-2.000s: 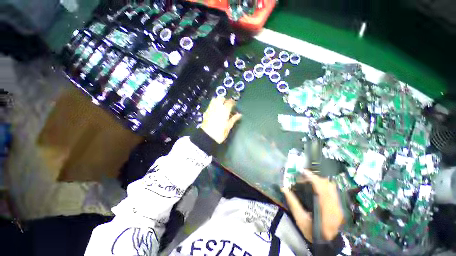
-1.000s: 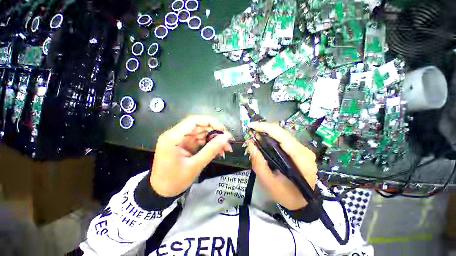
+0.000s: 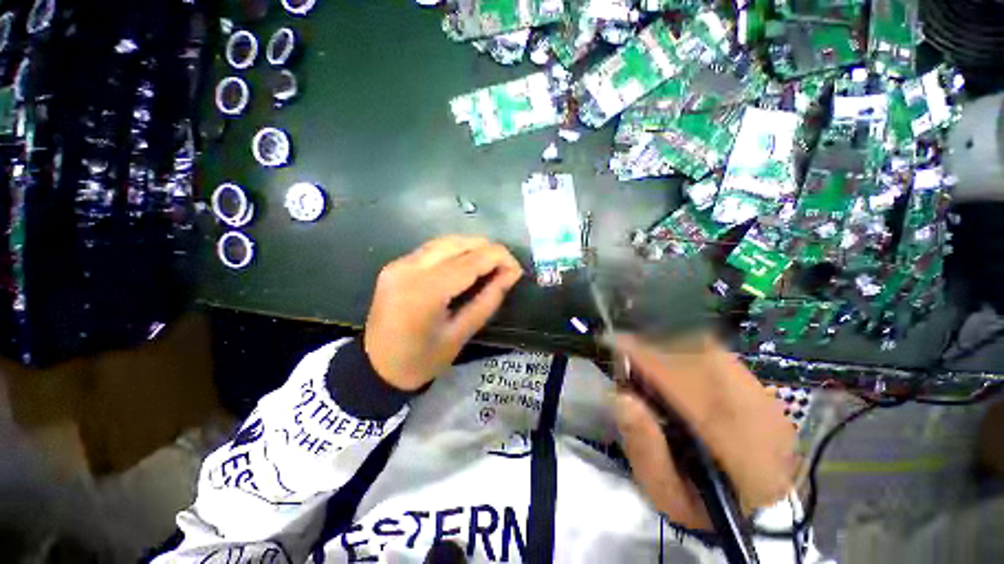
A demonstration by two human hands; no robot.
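Observation:
A circuit board (image 3: 553, 223) lies on the dark green mat before my body, its long side pointing away from me. My left hand (image 3: 438, 308) is just left of it with fingers curled together; whether it holds something small is hidden. My right hand (image 3: 705, 430), blurred, is right of and below the board. It holds the black soldering iron (image 3: 685, 449), whose thin tip points up and left towards the board's near end. A tiny white piece (image 3: 579, 325) lies near the bench edge between the hands.
Many circuit boards (image 3: 760, 165) are heaped at the right. Round ringed discs (image 3: 271, 147) are scattered at the left. A black blister tray (image 3: 105, 198) stands far left. A round black grille (image 3: 969, 33) and a pale cup (image 3: 978, 154) are at the right rim. A cable hangs at lower right.
The view has tilted down since the earliest frame. My right hand has moved down and right, away from the board, with the iron. My left hand's fingers have closed together, and the dark disc no longer shows there.

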